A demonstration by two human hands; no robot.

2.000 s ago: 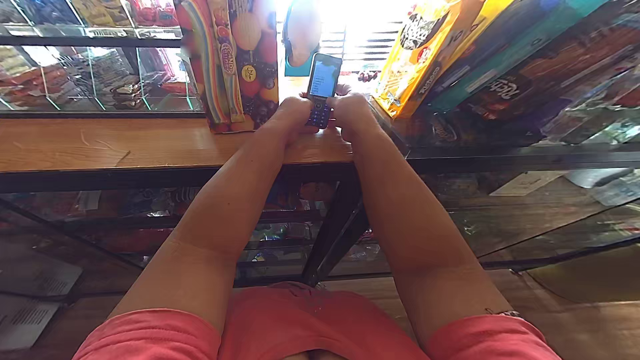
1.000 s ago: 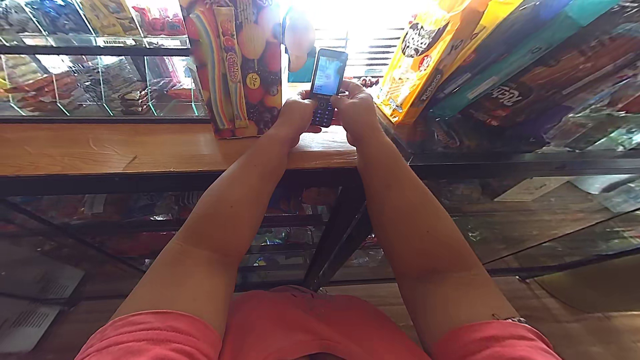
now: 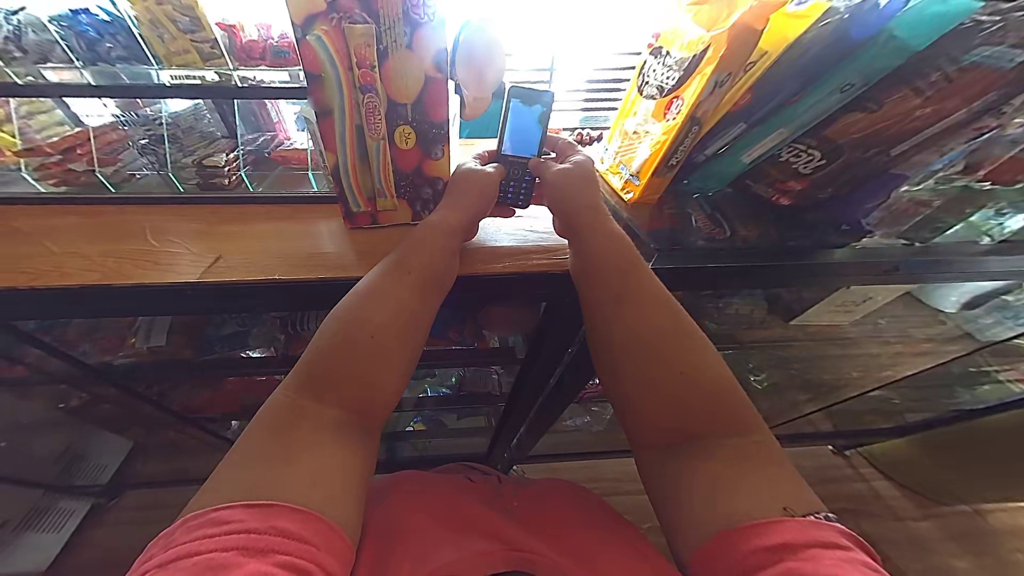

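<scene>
A dark keypad mobile phone [image 3: 524,148] with a lit screen stands tilted up between my two hands, above the wooden counter. My left hand [image 3: 474,188] grips its lower left side, the thumb by the keypad. On the other side my right hand [image 3: 570,178] holds the phone's right edge, its thumb near the top of the keys. The fingers behind the phone are mostly hidden. Just left of my left hand stands a fruit-printed candy box [image 3: 412,104]. Orange biscuit packs [image 3: 652,120] lean upright to the right of my right hand.
The wooden counter [image 3: 160,244] runs below my hands, with glass compartments of packaged sweets [image 3: 160,144] behind it at the left. More packs in teal [image 3: 832,96] and dark wrappers crowd the right. Glass-fronted shelves lie below the counter. Bright light comes through slats behind the phone.
Both hands keep hold of the phone. Compared with two seconds ago, the phone's screen content looks different; its details are too small to tell.
</scene>
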